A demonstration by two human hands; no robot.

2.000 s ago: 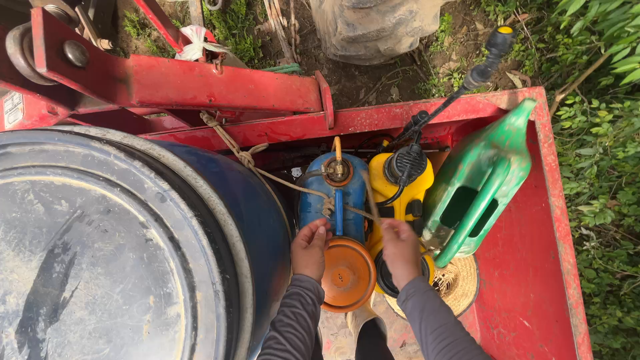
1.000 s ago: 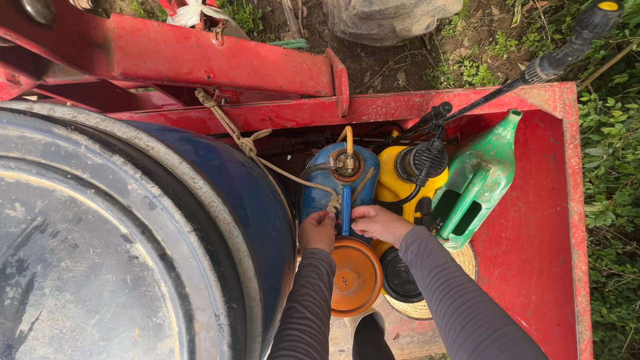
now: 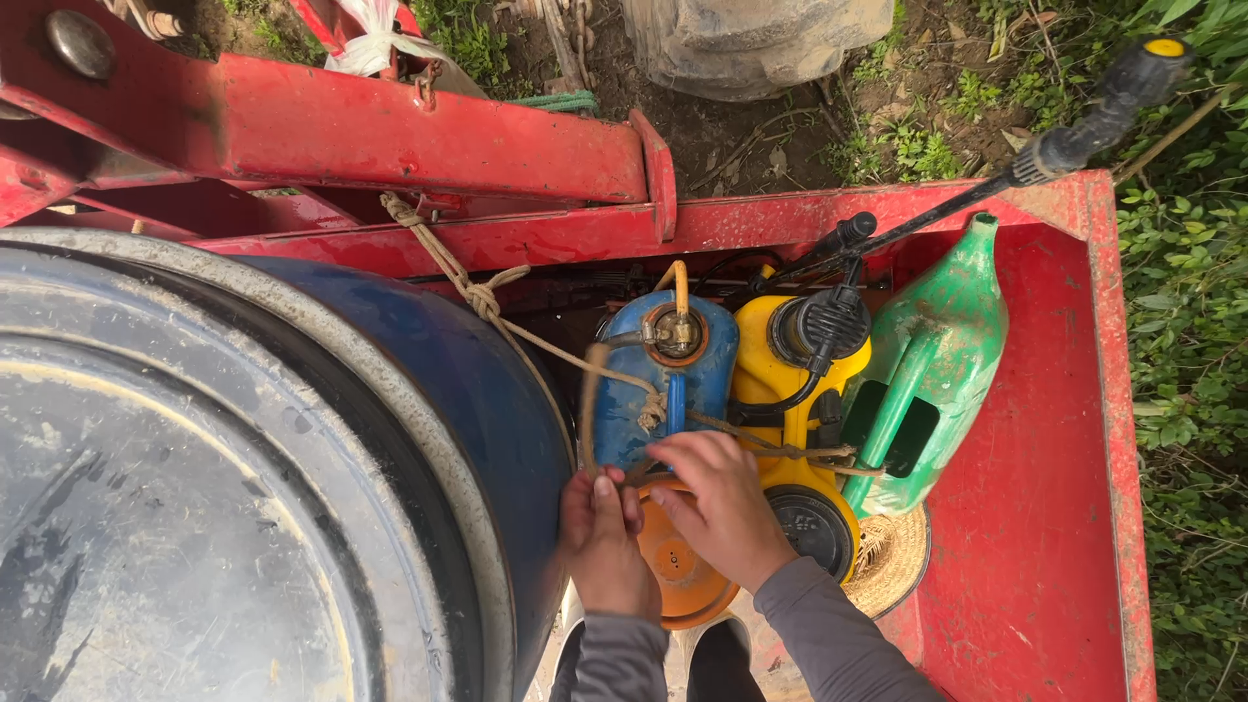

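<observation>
My left hand (image 3: pixel 606 541) pinches a strand of tan rope (image 3: pixel 590 400) over the near end of a blue sprayer tank (image 3: pixel 624 395) with an orange lid (image 3: pixel 682 565). Beside it, my right hand (image 3: pixel 721 502) has its fingers spread above that lid; whether they touch rope is unclear. The rope runs from the red frame past a knot near the blue drum (image 3: pixel 390 341) to the tank's blue handle (image 3: pixel 676 403). It continues across the yellow sprayer (image 3: pixel 756 370) to the handle of a green plastic jug (image 3: pixel 951 331).
A red metal bed wall (image 3: pixel 1111 390) bounds the right side, and a red beam (image 3: pixel 439 136) crosses above. The sprayer's black lance (image 3: pixel 975 190) sticks out over the edge. A straw hat (image 3: pixel 892 556) lies under the jug. My feet (image 3: pixel 717 648) are below.
Both hands first came together at the blue handle. Since then they have moved toward the orange lid, and a raised rope strand now shows at my left hand.
</observation>
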